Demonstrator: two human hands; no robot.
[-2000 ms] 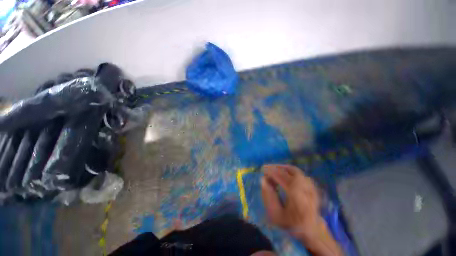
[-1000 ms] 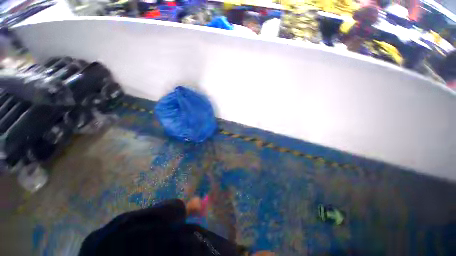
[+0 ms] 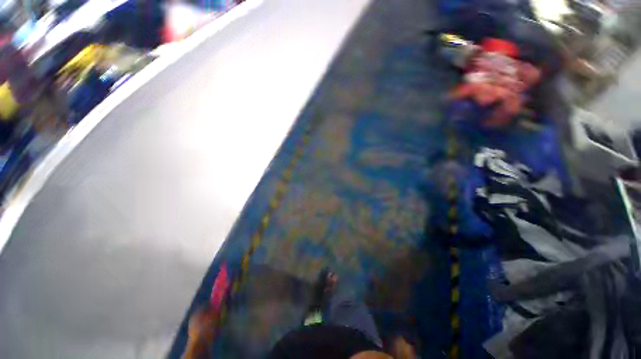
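My left hand (image 3: 199,332) is at the bottom left, beside the foot of the white wall. It is shut on a bright pink packet (image 3: 220,284), which sticks up from the fingers. The packet is blurred and its face cannot be read. My right hand (image 3: 403,348) is small, blurred and cut off by the bottom edge. Its fingers and anything in them cannot be made out.
A low white wall (image 3: 162,175) curves along the left. A worn blue floor (image 3: 351,203) with yellow-black lines runs ahead. Black bagged garments (image 3: 548,280) and blue crates line the right. A person in red and pink (image 3: 497,80) is at the upper right.
The view has turned along the aisle. The blue bag and black stack by the wall have left the picture. The pink packet in my left hand shows more clearly, further left.
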